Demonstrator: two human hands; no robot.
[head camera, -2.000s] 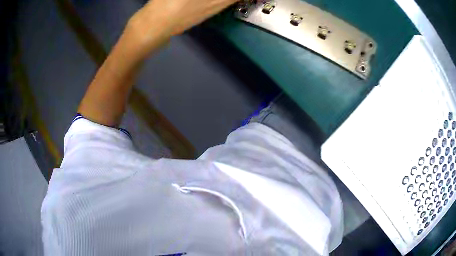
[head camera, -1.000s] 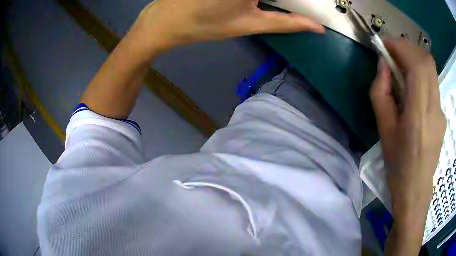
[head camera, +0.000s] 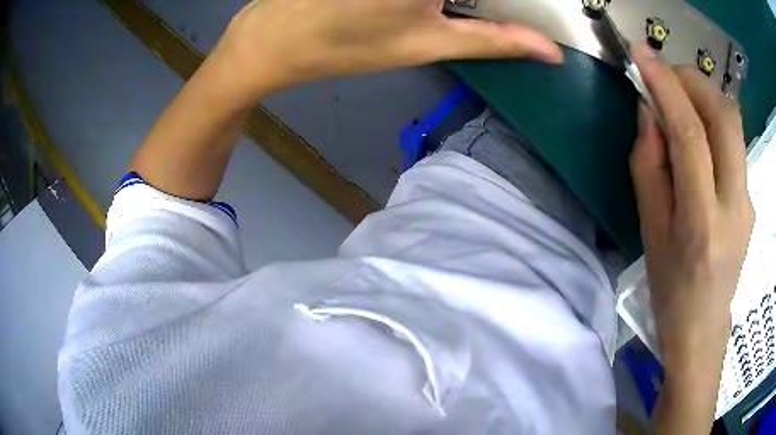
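A silver-grey metal plate (head camera: 544, 19) with brass-centred fittings lies on the green bench top at the upper right, cut off by the top edge. My left hand (head camera: 366, 34) is at the top, its thumb stretched along the plate's near edge; its other fingers are out of the picture. My right hand (head camera: 693, 178) is shut on a slim tool (head camera: 631, 71) with a pale shaft and dark metal end. The tool's end is over the plate, beside a brass-centred fitting (head camera: 595, 6); contact cannot be told.
A white tray (head camera: 753, 297) with rows of small round parts is at the right, partly behind my right forearm. The green bench edge (head camera: 544, 144) runs diagonally near my body. A blue object (head camera: 425, 127) is below the bench. Yellow floor lines show at the left.
My right hand has come in from out of view with the tool over the plate. My left hand has moved right along the plate. In the last second the plate shifts slightly down and right.
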